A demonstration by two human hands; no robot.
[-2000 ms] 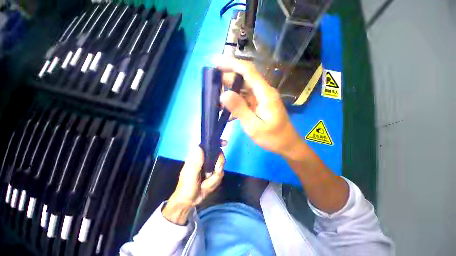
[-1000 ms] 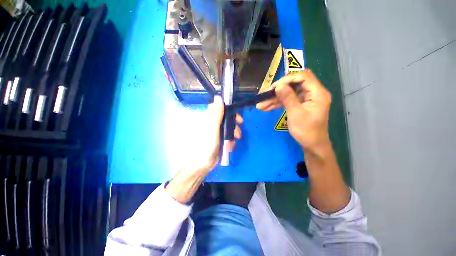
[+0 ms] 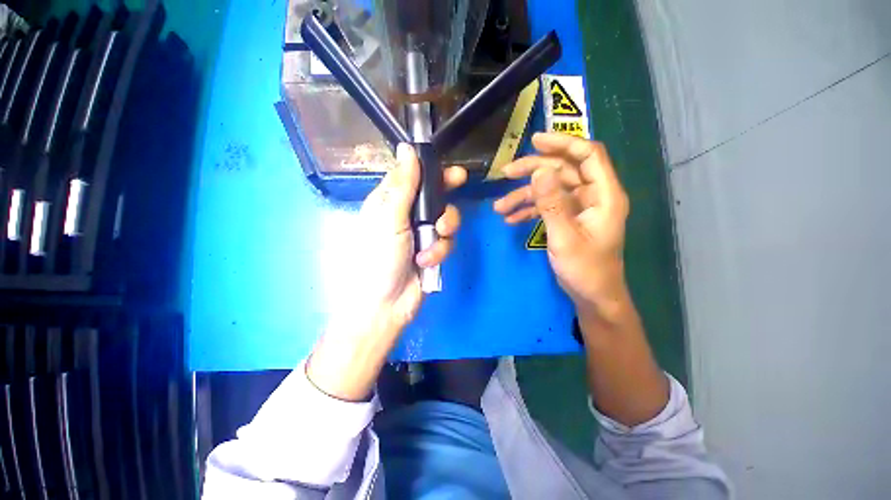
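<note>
My left hand [image 3: 396, 229] grips the black hinge collar [image 3: 426, 186] of a tripod. Two black folding legs [image 3: 357, 83] spread up and outward from it in a Y. A bright metal tube [image 3: 417, 122] runs up between the legs, its upper part under the clear machine guard [image 3: 420, 34]. The silver tube end [image 3: 431, 273] sticks out below my left hand. My right hand [image 3: 584, 220] is empty, fingers apart, to the right of the tripod above the blue table. Whether the tube sits in a fixture is hidden by the guard.
The machine's metal base [image 3: 342, 137] stands at the far side of the blue table [image 3: 264, 283]. Yellow warning labels [image 3: 564, 104] are right of it. Black ribbed trays [image 3: 93, 293] with sticks stand at the left. Grey floor lies at the right.
The tripod went from folded, to legs spreading with the tube at the guard, to both legs wide open. My right hand has let go of the right leg. The view has shifted rightward.
</note>
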